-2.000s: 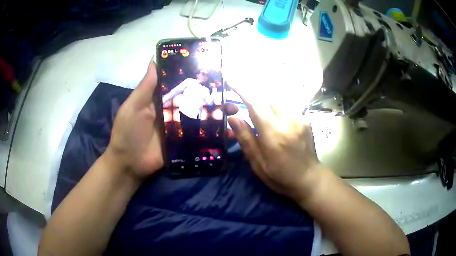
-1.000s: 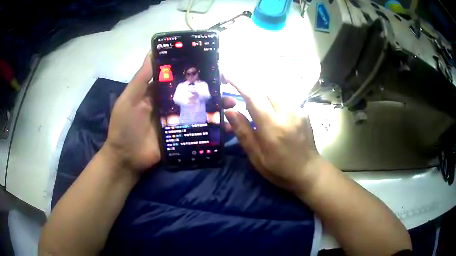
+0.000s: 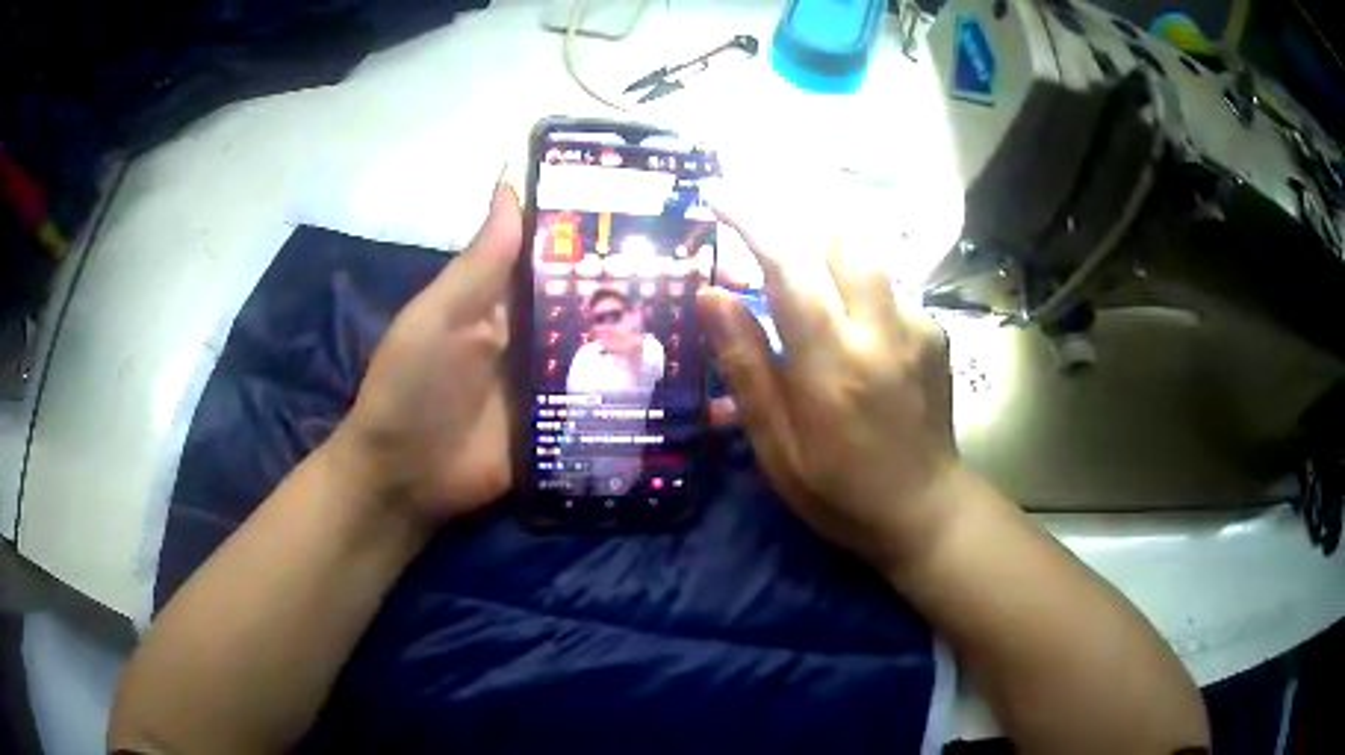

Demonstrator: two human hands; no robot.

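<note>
A dark smartphone (image 3: 620, 332) with a bright, colourful screen is upright in the middle of the view. My left hand (image 3: 443, 384) holds it along its left edge. My right hand (image 3: 848, 391) is at its right edge, with the fingertips at or touching the side; part of this hand is washed out by the lamp glare. A shiny navy quilted panel (image 3: 590, 634) lies under the phone and both forearms, with a pale strip (image 3: 941, 693) along its right edge.
The sewing machine (image 3: 1084, 162) stands at the right over its metal bed (image 3: 1180, 421). Intense lamp glare hides the needle area. On the white table (image 3: 162, 317), a blue plastic item (image 3: 826, 42) and small dark snips (image 3: 690, 67) lie behind the phone. Dark fabric (image 3: 177, 74) is piled back left.
The phone and my left hand have moved to the right, and my right hand slightly too. The picture on the phone screen has changed.
</note>
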